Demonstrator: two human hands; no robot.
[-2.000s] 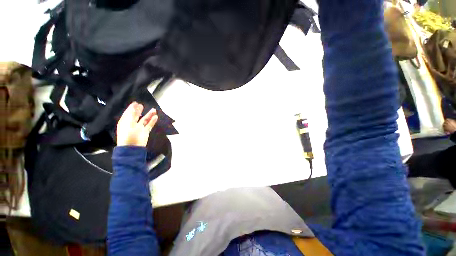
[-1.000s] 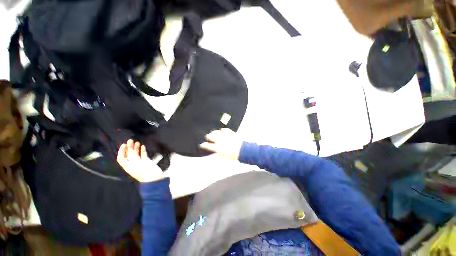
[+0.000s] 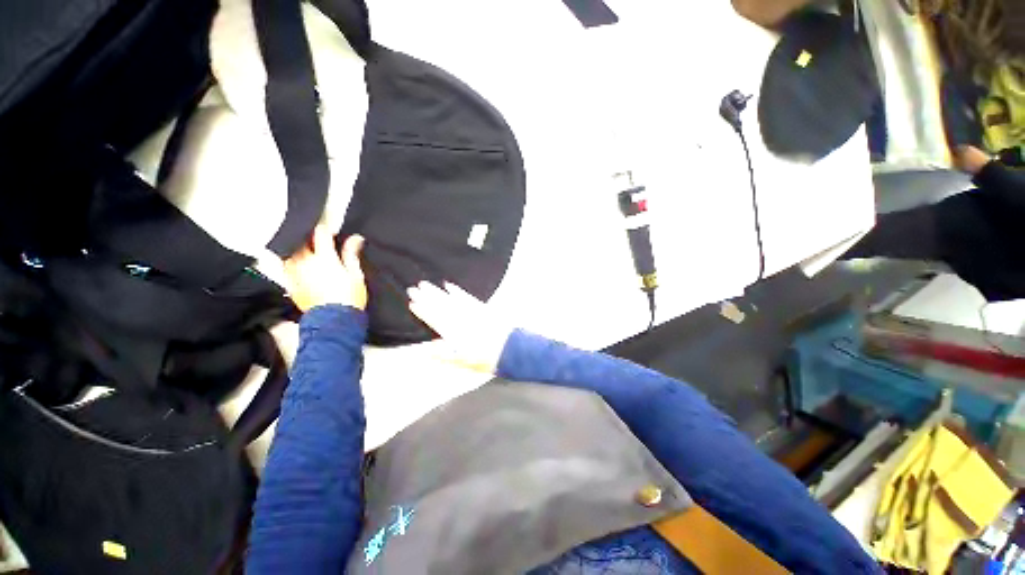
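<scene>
A black crescent bag [image 3: 444, 185] lies on the white table with its rounded side to the right. It shows a straight seam line and a small pale label. A wide black strap [image 3: 295, 124] runs down to the bag's near-left end. My left hand [image 3: 324, 275] is on that end beside the strap, fingers spread; what lies under the palm is hidden. My right hand [image 3: 459, 321] lies on the bag's near edge, fingers apart. A slim wand [image 3: 638, 233] with a red-and-white middle and dark handle lies to the right.
Tangled black bags [image 3: 135, 225] fill the left, with another labelled bag [image 3: 124, 483] at the near left. A black plug [image 3: 735, 108] with cable and a round-bottomed black bag [image 3: 815, 90] lie at the right. Another person's dark sleeve [image 3: 955, 236] shows beyond the table's right end.
The large black bag raised over the table has moved to the upper left. The crescent bag now lies flatter. My right hand has come down onto it, and my left hand has moved to its near-left end.
</scene>
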